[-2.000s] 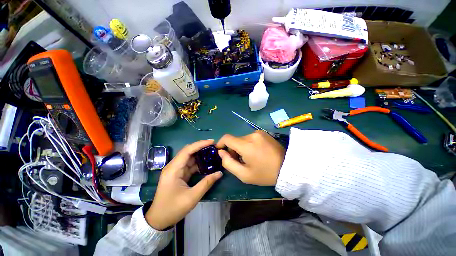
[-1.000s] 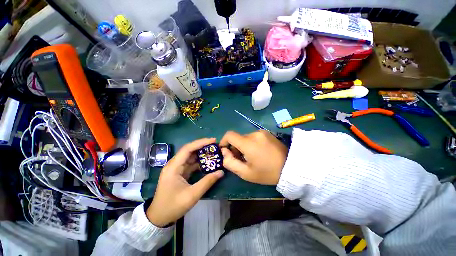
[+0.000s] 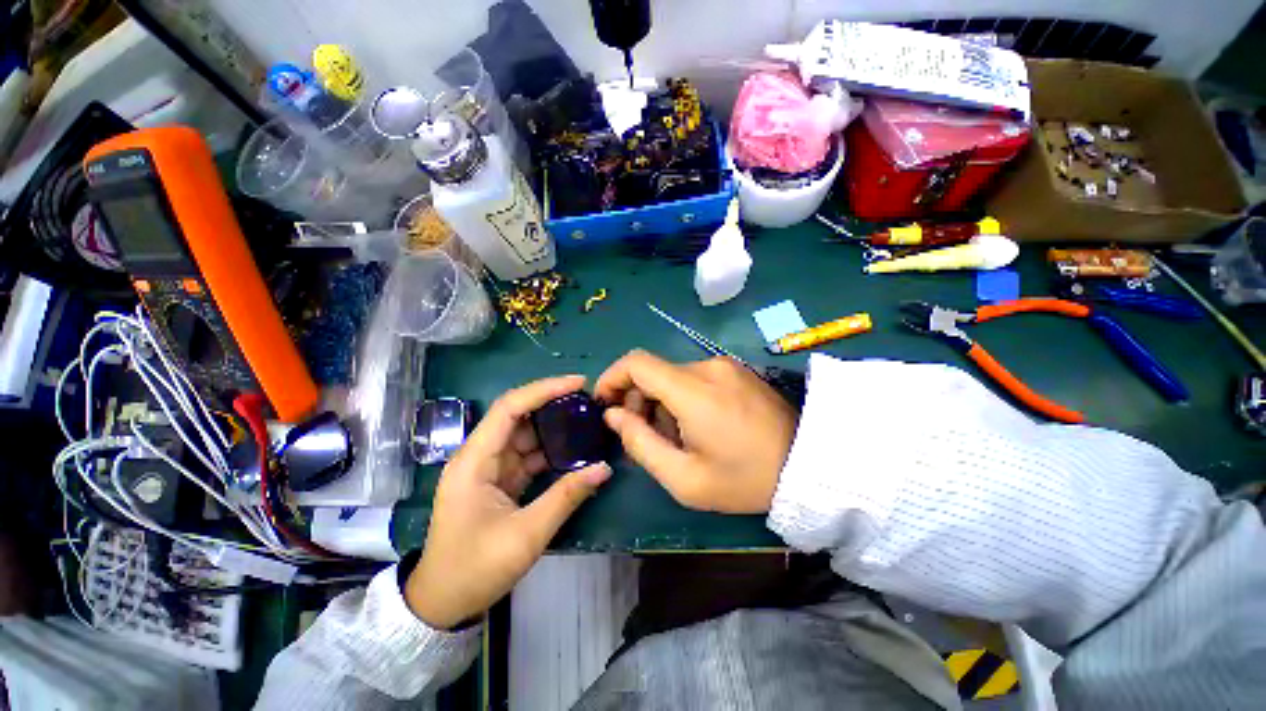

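Observation:
A small black rounded-square smartwatch is held above the mat's front edge, its glossy face up and dark. My left hand grips it between thumb and fingers from the left and below. My right hand is at its right edge, thumb and forefinger pinched together against the side. The hidden fingertips make it unclear whether a small part is between them. Silver tweezers lie on the mat behind my right hand, partly covered by it.
Diagonal cutters, a yellow strip and a white dropper bottle lie beyond my right hand. An orange multimeter, white cables and a clear box stand at left. A blue tray and cardboard box are at the back.
The watch face has gone from a lit, patterned display to dark. It is tilted slightly differently and sits a little further left. My right fingers have shifted slightly at its edge.

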